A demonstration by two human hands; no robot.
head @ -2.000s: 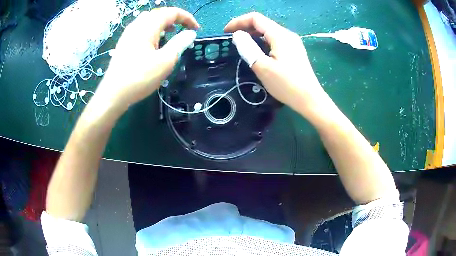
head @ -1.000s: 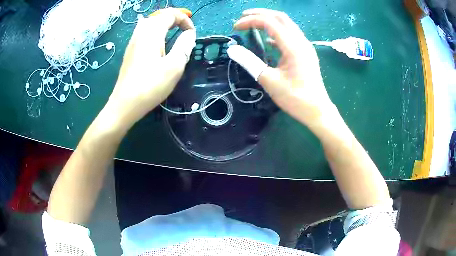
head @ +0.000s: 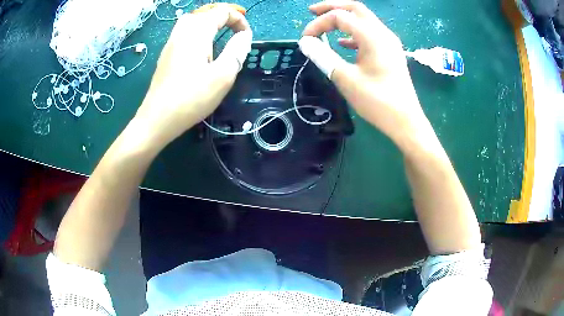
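The black housing (head: 278, 166) lies on the green bench, rounded end toward me, with a metal-rimmed centre hole. A thin white sealing ring (head: 229, 132) with small round knobs loops loosely across it and runs up to my right hand. My left hand (head: 207, 65) is bent over the housing's upper left corner, an orange cot on one finger; its fingertips are partly hidden. My right hand (head: 365, 74), with a white cot on the thumb, pinches the sealing ring between thumb and finger at the upper right corner.
A tangled pile of white sealing rings (head: 93, 31) lies at the upper left. A white glue bottle (head: 442, 60) lies right of my right hand. Yellow tape (head: 530, 123) marks the bench's right edge. A red stool (head: 37, 210) stands at the lower left, below the bench.
My right thumb and fingertips have closed together near the upper right corner, drawing the ring up slightly. My left hand has stayed near the upper left corner. The view has shifted slightly.
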